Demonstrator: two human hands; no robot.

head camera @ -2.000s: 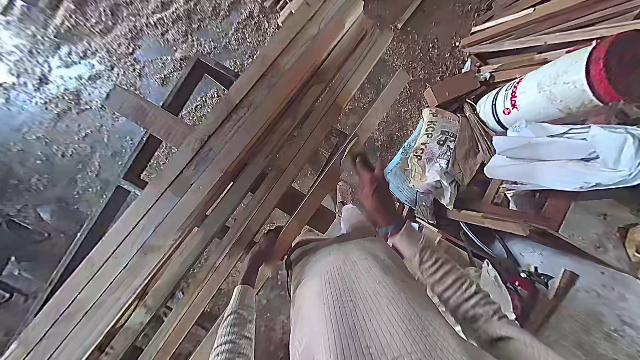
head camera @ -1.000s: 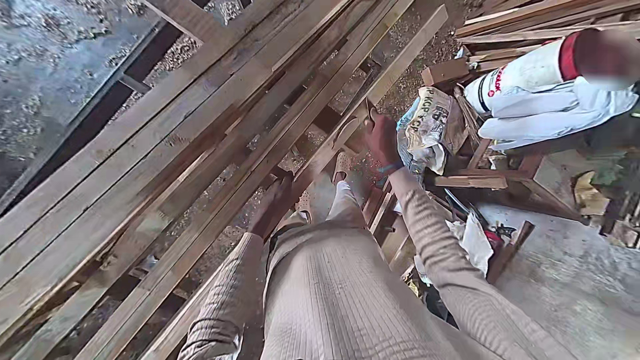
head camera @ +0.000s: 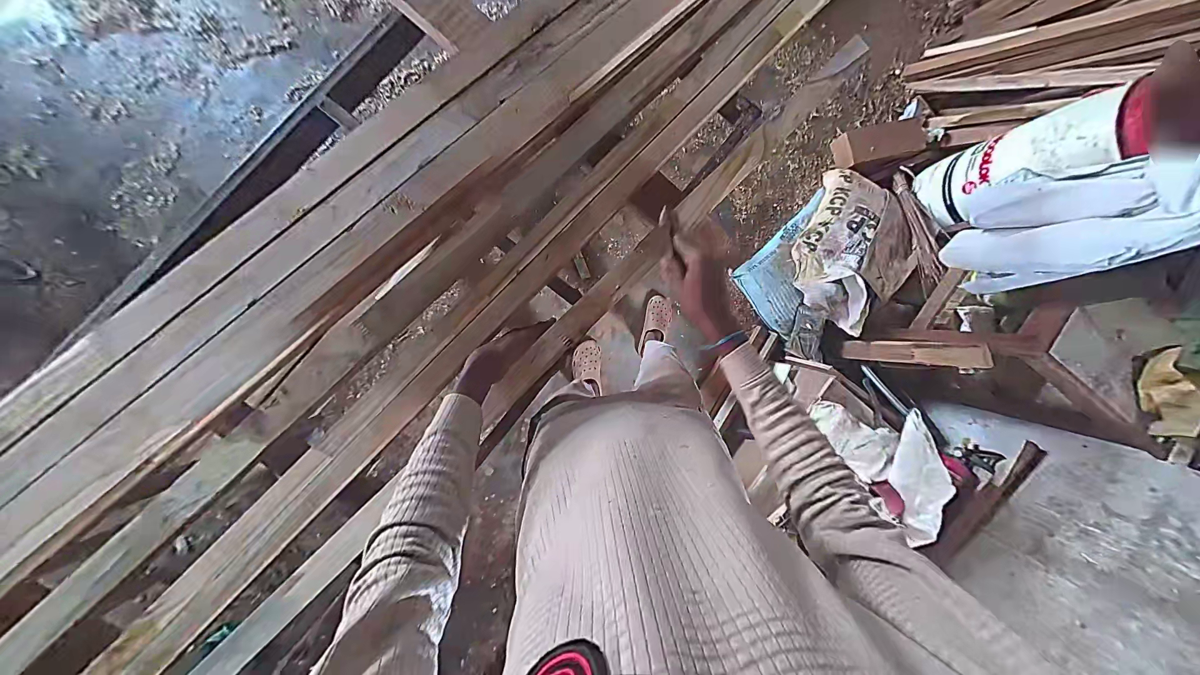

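My left hand (head camera: 502, 359) is at a narrow wooden board (head camera: 614, 281) that lies diagonally in front of my feet. Its fingers point along the board, and their grip is hidden. Farther up, on the board's right side, is my right hand (head camera: 698, 277), blurred and with curled fingers. A small pointed shape shows at its upper left; whether this is a tool or a finger is unclear. Long wooden planks (head camera: 356, 220) lie side by side to the left of the board, running from lower left to upper right, with gaps between some of them.
A printed sack (head camera: 848, 220) and blue bag (head camera: 778, 262) lie right of my right hand. Beyond are a white container with a red lid (head camera: 1041, 141), white cloth (head camera: 1069, 230) and stacked timber (head camera: 1050, 70). Wooden frame pieces (head camera: 914, 353) stand nearer. Shavings cover the ground.
The view has shifted, bringing both my feet into sight. Both hands remain near the narrow board; the yellowish thing seen at my right hand two seconds ago is not discernible now.
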